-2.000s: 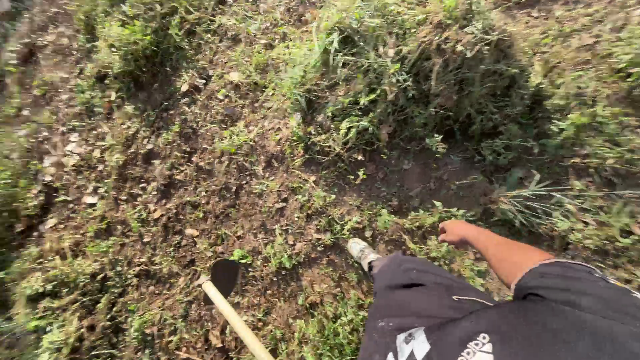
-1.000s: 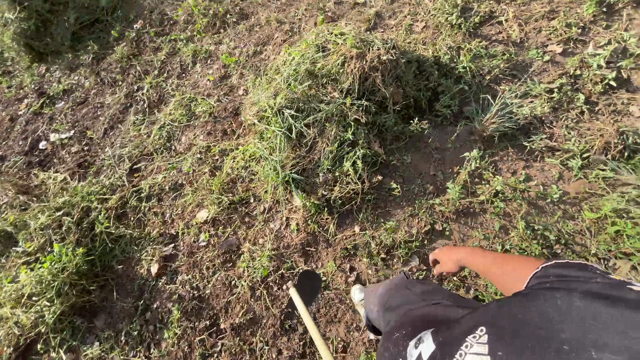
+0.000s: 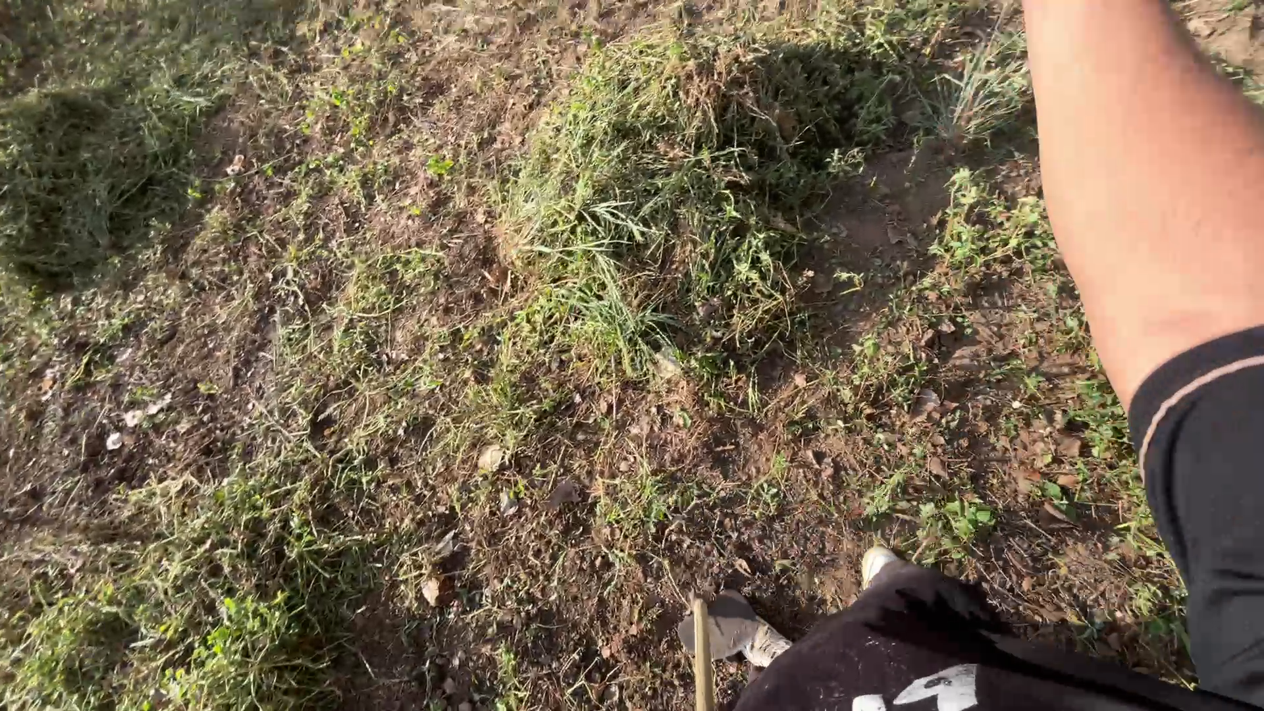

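Neither of my hands shows in the head view. My bare right forearm (image 3: 1145, 178) reaches up past the top right edge, with its hand out of frame. At the bottom, the wooden handle (image 3: 703, 657) of a hoe runs down out of view; what holds it is hidden. Its rounded metal blade (image 3: 726, 624) rests at the ground beside one of my shoes (image 3: 765, 644). The other shoe (image 3: 877, 563) shows at the edge of my dark trousers (image 3: 889, 632). A heap of cut grass and weeds (image 3: 671, 197) lies ahead of my feet.
More piled grass (image 3: 89, 178) lies at the upper left, and another weedy heap (image 3: 237, 592) at the lower left. Bare soil (image 3: 879, 227) with dry leaves and low green plants (image 3: 958, 523) is at the right. A grassy tuft (image 3: 973, 94) stands near the top right.
My right arm has risen from beside my leg toward the top right, taking its hand out of view. The hoe blade is now beside my shoe.
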